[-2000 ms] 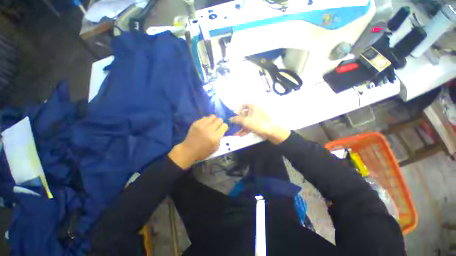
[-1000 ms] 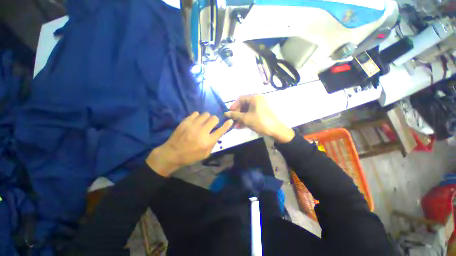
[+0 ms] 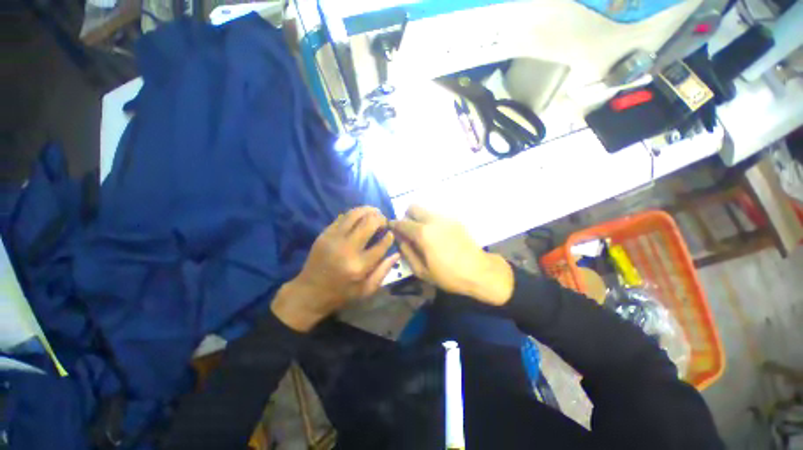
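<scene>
A navy garment piece (image 3: 202, 176) lies in a large soft heap left of the needle and hangs off the table's left side. Its edge runs under the lamp glare at the needle of the white and blue sewing machine (image 3: 493, 39). My left hand (image 3: 346, 261) and my right hand (image 3: 447, 255) meet at the table's front edge, fingertips close together. Both pinch the garment's edge just in front of the needle. The cloth between the fingers is mostly hidden. The presser foot is lost in the glare.
Black-handled scissors (image 3: 502, 119) and a thin reddish tool (image 3: 467, 125) lie under the machine arm. A black block with a red patch (image 3: 627, 114) sits at right. An orange basket (image 3: 709, 330) stands below right. A second navy heap (image 3: 53, 395) with a pale strip (image 3: 19, 303) is lower left.
The view has shifted. My hands have drawn closer together at the cloth edge, and my right hand has turned so its back shows more. The machine and scissors otherwise look the same.
</scene>
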